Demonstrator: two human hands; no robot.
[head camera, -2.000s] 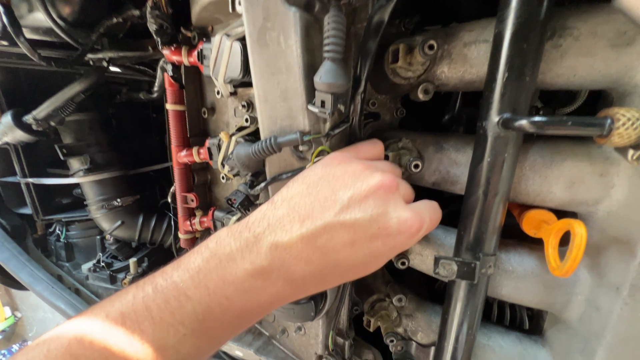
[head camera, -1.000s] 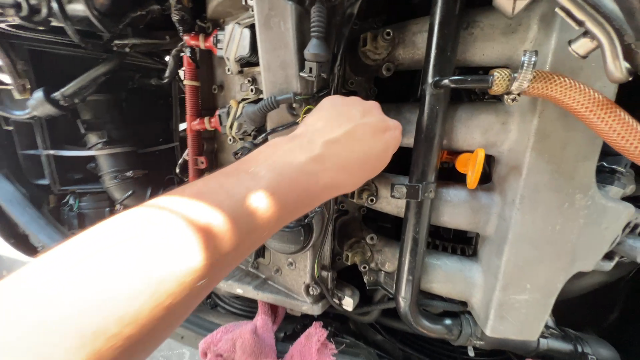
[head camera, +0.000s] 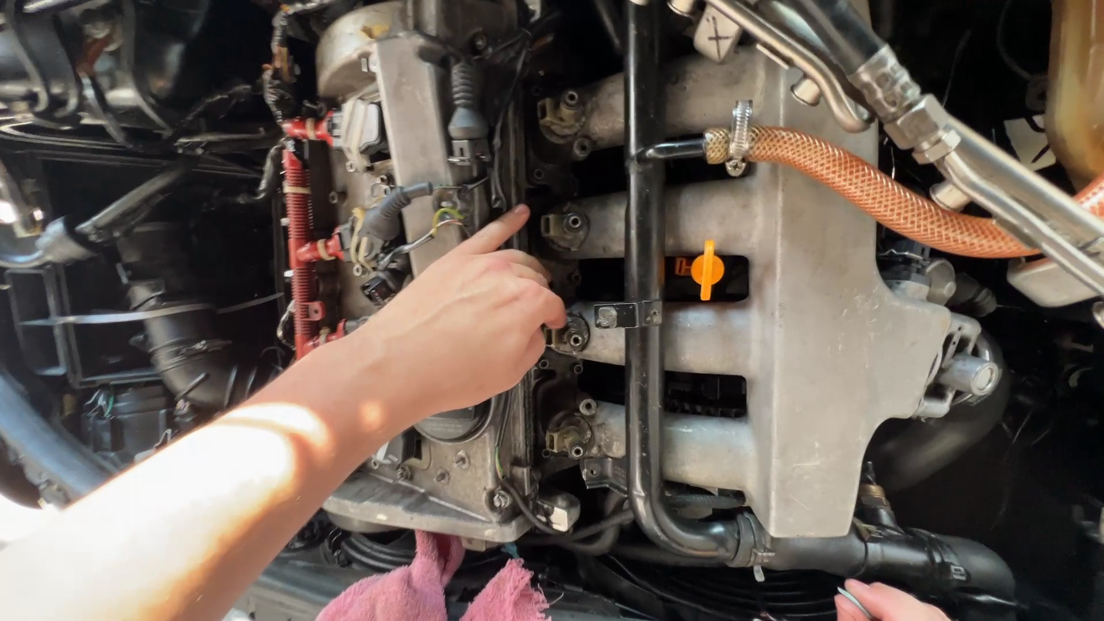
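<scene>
My left hand (head camera: 483, 319) reaches in from the lower left over the edge of the engine's valve cover (head camera: 410, 103). One finger is stretched out near a thin black cable, and the others are bent beside a metal intake runner (head camera: 699, 332). What lies under the palm is hidden. A grey connector boot (head camera: 384, 216) and thin wires sit just above the wrist. At the bottom right edge, only part of my right hand (head camera: 884, 601) shows, with a thin grey piece (head camera: 854, 602) between its fingers.
A black pipe (head camera: 644, 259) crosses the runners of the intake manifold (head camera: 819, 345). An orange dipstick handle (head camera: 708, 270) stands between runners. A braided orange hose (head camera: 888, 194) is clamped to the pipe's branch. Red conduit (head camera: 298, 233) runs at left. A pink cloth (head camera: 405, 591) lies below.
The fingers of my left hand were bent into a fist; one is now stretched out. My right hand has come into view at the bottom right. The view has shifted.
</scene>
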